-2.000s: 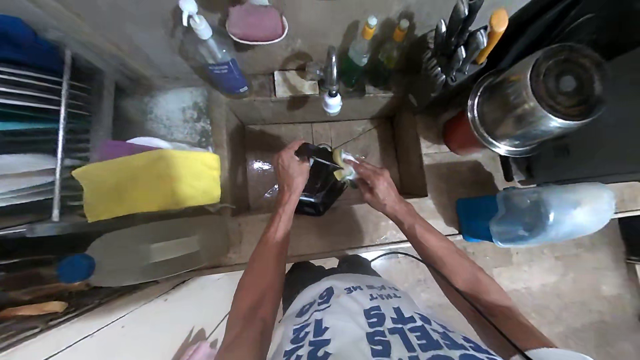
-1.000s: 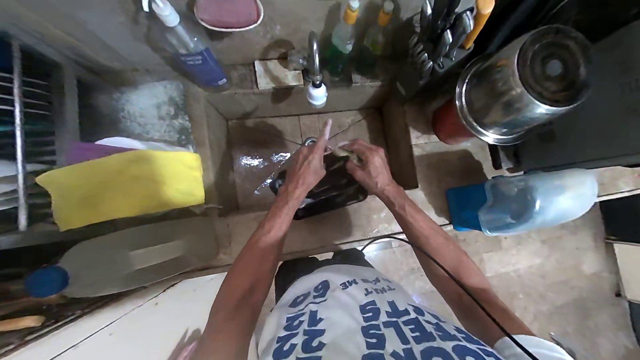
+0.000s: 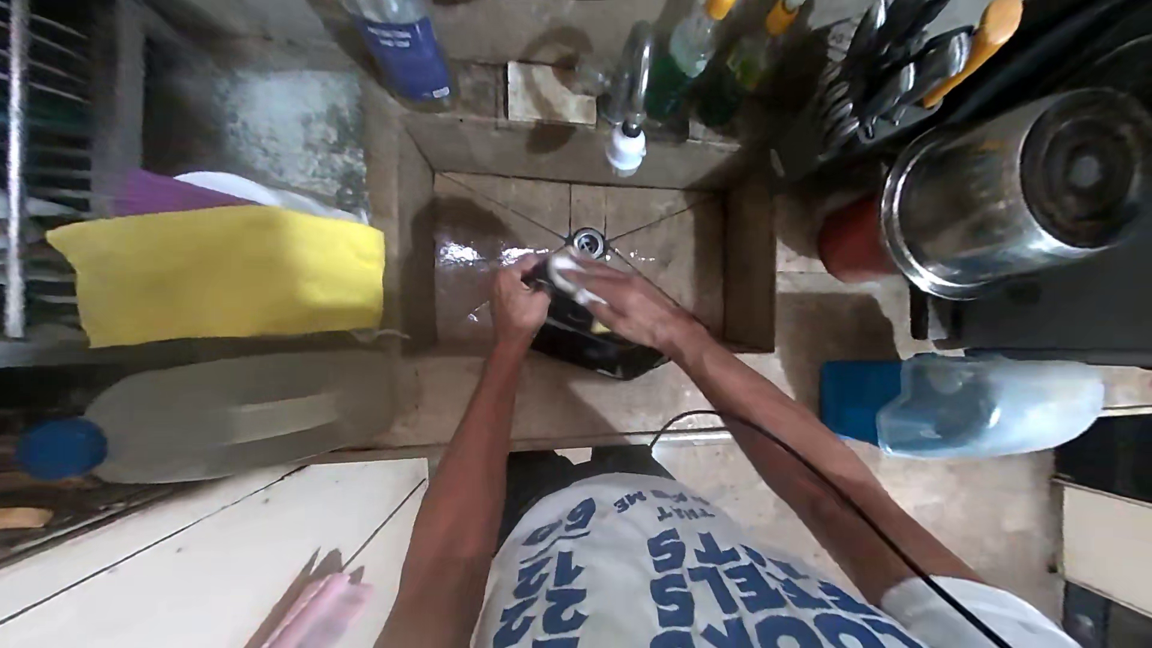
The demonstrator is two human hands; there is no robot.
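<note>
In the tiled sink (image 3: pixel 747 270), my left hand (image 3: pixel 520 304) is closed around the end of a dark item (image 3: pixel 538 275), whose kind I cannot tell. My right hand (image 3: pixel 630 301) presses a foamy sponge against that item, just right of my left hand; white suds (image 3: pixel 569 272) cover part of it. A little of the yellow sponge (image 3: pixel 600 328) shows under the right fingers. Beneath both hands lies a glossy black container or pan (image 3: pixel 589 346) at the sink's near side, partly hidden by the right hand. The metal drain (image 3: pixel 589 241) is just beyond the hands.
A faucet (image 3: pixel 630 99) with a white tip overhangs the sink's far edge, near bottles and a utensil holder. Left are a yellow cloth (image 3: pixel 225 270) and a large plastic bottle (image 3: pixel 243 414). Right stand an upturned metal pot (image 3: pixel 972 198) and a clear plastic container (image 3: pixel 990 405).
My left index finger, raised a second ago, is now bent around the dark item. The drain, partly covered by my hand then, now shows fully. White suds now show by my right fingers.
</note>
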